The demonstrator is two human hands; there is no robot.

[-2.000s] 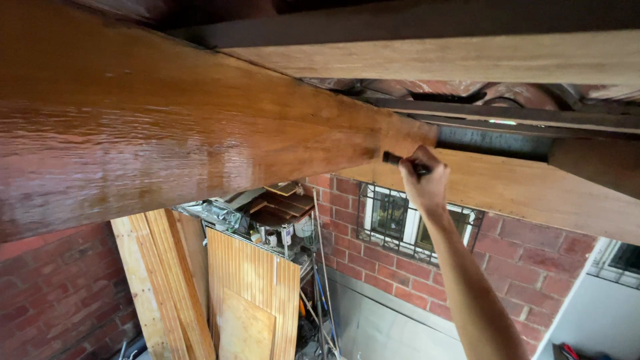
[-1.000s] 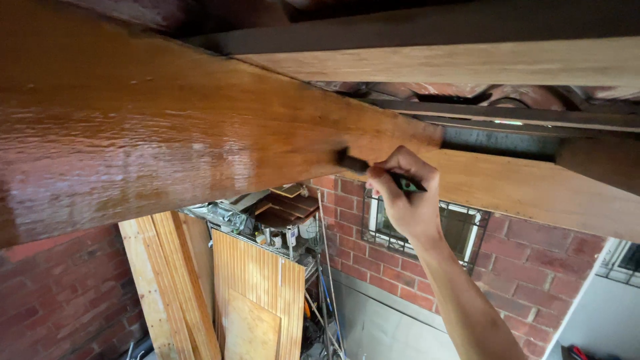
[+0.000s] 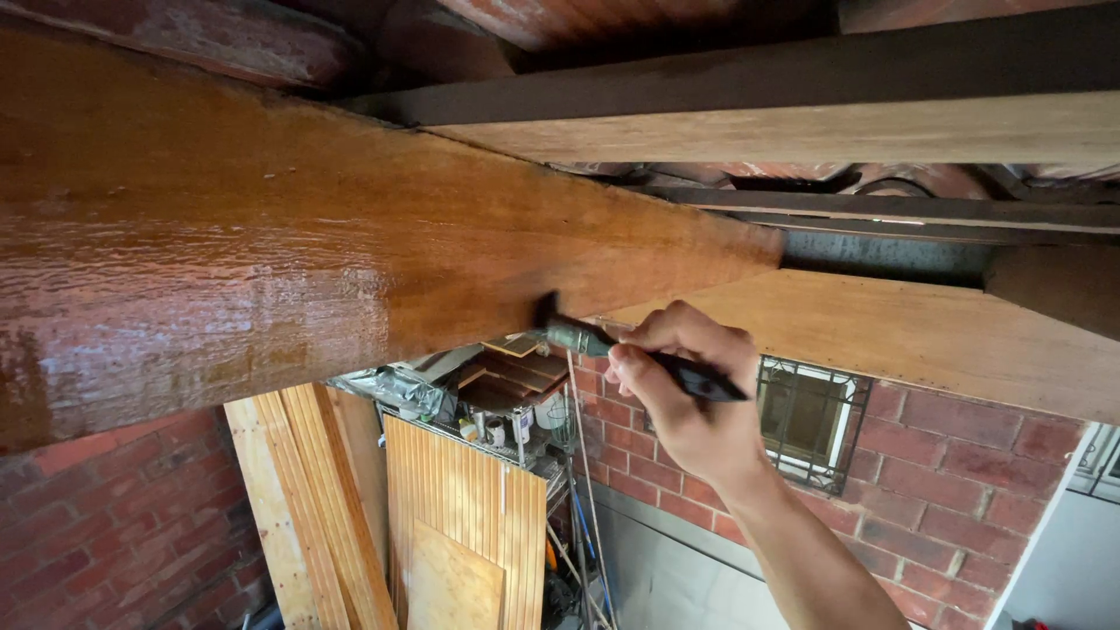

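Note:
My right hand reaches up from the lower right and grips the dark handle of a paintbrush between thumb and fingers. The brush's dark bristles meet the face of a large wooden beam, close to its lower edge. Along its left part the beam looks wet and glossy, with bright reflections; nearer the far end it looks duller. My left hand is out of view.
Dark rafters and clay roof tiles lie overhead. Below are leaning wooden panels, a cluttered metal shelf, poles, a brick wall and a barred window. A pale wooden board meets the beam's far end.
The brush moved left and down along the beam from near its far end. Between the last two frames it shifted only slightly. My right hand has kept its hold.

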